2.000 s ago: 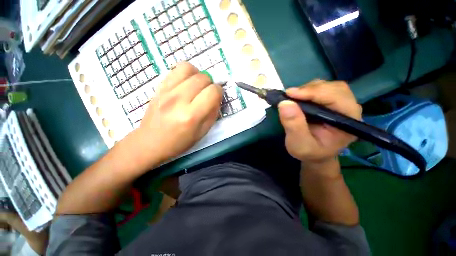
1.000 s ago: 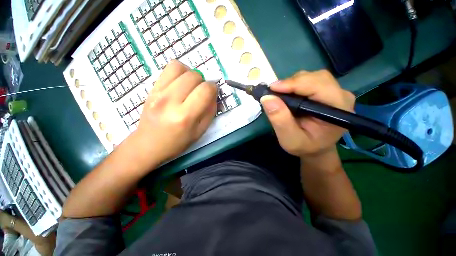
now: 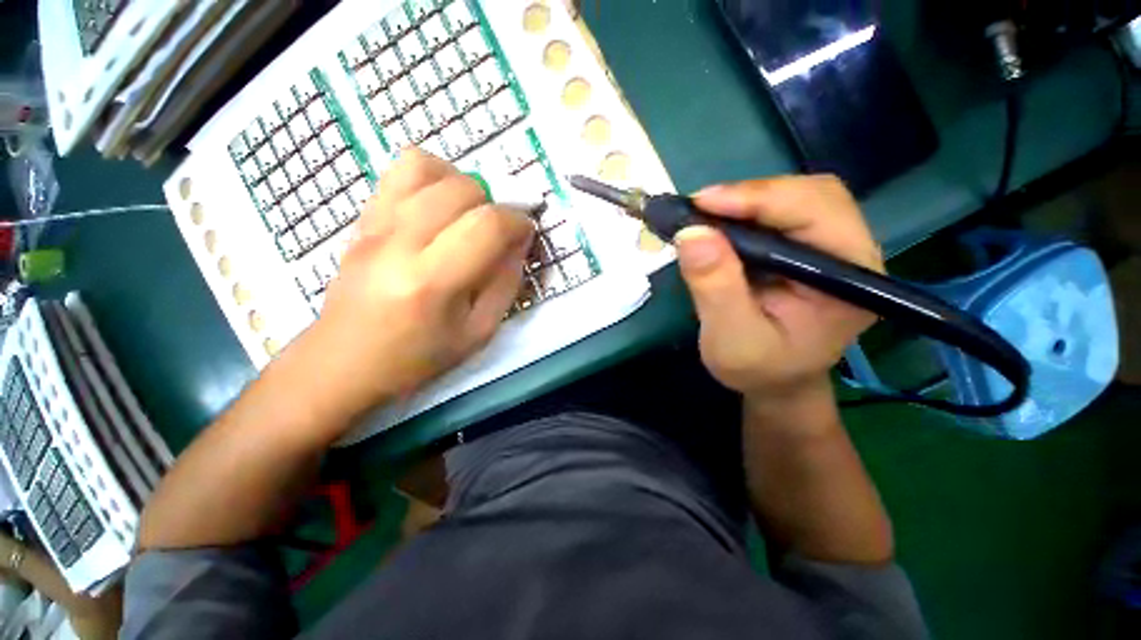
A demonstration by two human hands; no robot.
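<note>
A white carrier tray with round tan holes along its sides lies tilted on the green bench. PCB panels with green edge strips lie on it in blocks. My left hand is closed in a pinch over the lower blocks and hides part of them. A green spot shows at its fingers. What the pinch holds is mostly hidden; a thin pale tip shows at the fingertips. My right hand holds the black soldering iron like a pen. Its tip is just right of my left fingertips, beside the lower right block, apart from them.
Stacked trays stand at the upper left and lower left. Solder wire and a green roll are at the left. A black smartphone lies upper right. A blue stool is below the bench. Another person's arm shows lower left.
The view has shifted slightly. My left hand has moved a little left over the tray. The iron tip neared the left fingertips, then drew slightly away up and right. Both hands keep their grips.
</note>
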